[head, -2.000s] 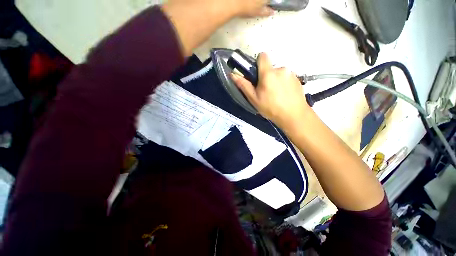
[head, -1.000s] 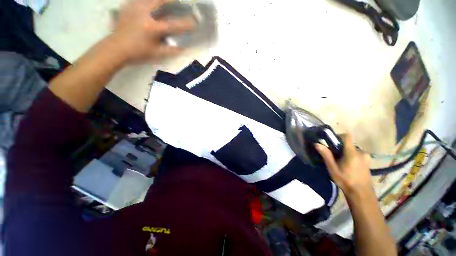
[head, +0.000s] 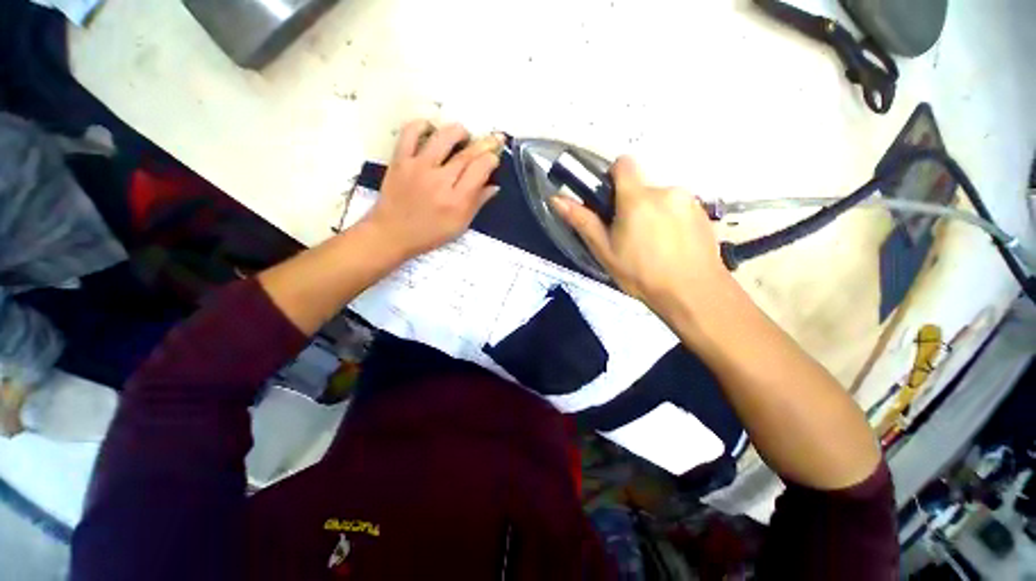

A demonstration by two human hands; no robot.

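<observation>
The dark jacket panel (head: 642, 392) lies across the table's near edge, with white interfacing (head: 437, 297) over much of it, a dark rounded patch (head: 551, 346) on that and a white rectangular piece (head: 670, 437) near its right end. My right hand (head: 653, 233) grips the handle of the steam iron (head: 557, 199), whose soleplate rests on the panel's far edge, tip pointing up and left. My left hand (head: 437, 187) is on the panel's upper left corner, fingers bent at the edge beside the iron's tip. Whether its fingers pinch the cloth is hidden.
A grey metallic block (head: 256, 25) stands at the table's far left. Black shears (head: 835, 45) and a grey rounded object (head: 903, 17) lie at the far right. A dark framed plate (head: 915, 153), a dark scrap (head: 901, 272) and the iron's hose (head: 807, 207) are at right.
My left hand has let go of the grey block at the far left and come down to the panel's corner. My right hand has moved the iron up and left along the panel's edge.
</observation>
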